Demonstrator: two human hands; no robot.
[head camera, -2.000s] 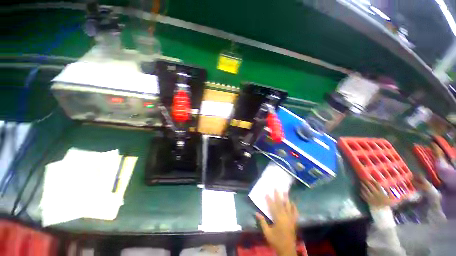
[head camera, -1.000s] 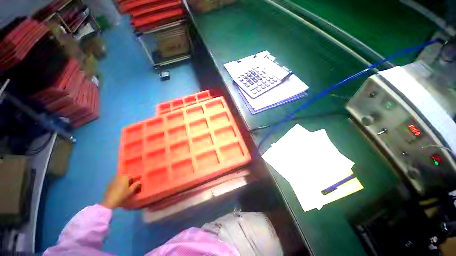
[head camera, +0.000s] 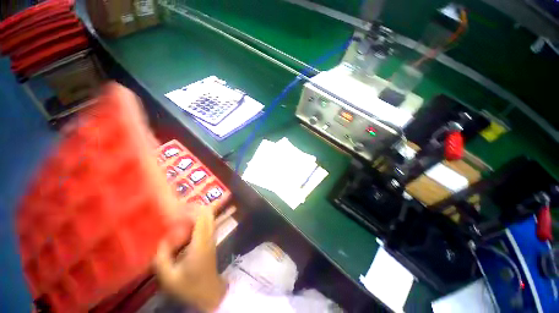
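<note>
A red-orange grid tray (head camera: 92, 208) is raised and tilted at the left, blurred, with its pockets facing me; I see no parts in them. My right hand (head camera: 190, 269) grips its lower right edge. My left hand is not visible; the raised tray or the picture's edge may hide it. Behind and right of the raised tray, a second red-orange tray (head camera: 205, 198) shows pockets with small dark units that have pale faces. It lies beside the bench's front edge.
The green bench holds a calculator (head camera: 211, 107) on papers, a loose paper stack (head camera: 282, 171), a light control box (head camera: 340, 119), black toggle fixtures with red handles (head camera: 453, 145), and a blue box (head camera: 527, 269). A blue tube (head camera: 263, 113) crosses the bench. Stacked red trays (head camera: 43, 36) stand upper left.
The view has swung back rightward since the previous frame. The upper tray has gone from lying nearly flat to raised and steeply tilted, uncovering the filled tray. My right hand has appeared on it; my left hand has left view.
</note>
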